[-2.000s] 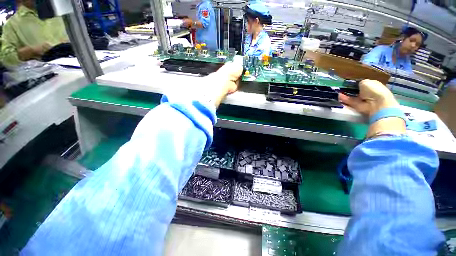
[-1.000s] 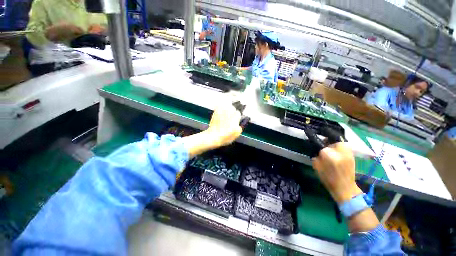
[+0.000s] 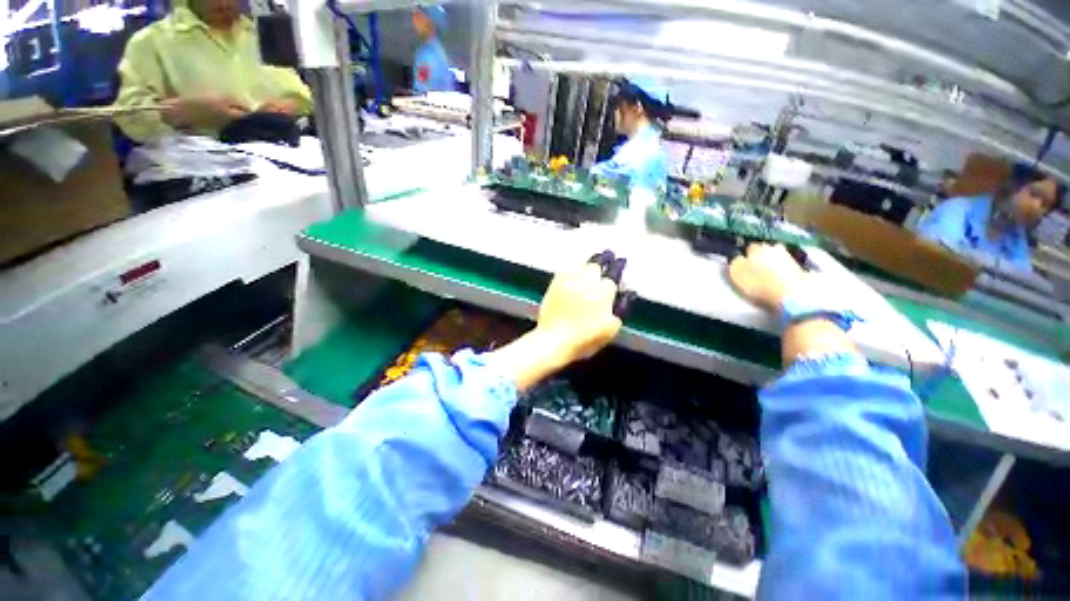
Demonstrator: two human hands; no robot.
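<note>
A green circuit board (image 3: 733, 218) with yellow-orange and other small parts lies on its black support at the right of the upper shelf (image 3: 469, 249). My right hand (image 3: 769, 276) is at this support's near edge, its fingertips partly hidden, so I cannot tell its grip. A second board (image 3: 552, 182) sits on a black support (image 3: 534, 207) farther left. My left hand (image 3: 583, 308), with black coverings on its fingertips, is at the shelf's front edge; its fingers are bent and I cannot tell whether they hold anything.
Below the shelf are black bins of silvery-grey parts (image 3: 549, 470), greenish parts (image 3: 575, 409) and yellow-orange parts (image 3: 440, 343). A large green board (image 3: 141, 470) with white shapes lies lower left. A metal post (image 3: 340, 135) stands left. Several people are beyond the shelf.
The view has shifted. Both hands, earlier at the boards, came back toward the shelf's front; my right hand has since moved forward to the right board's support again. The lower-left board has come into view.
</note>
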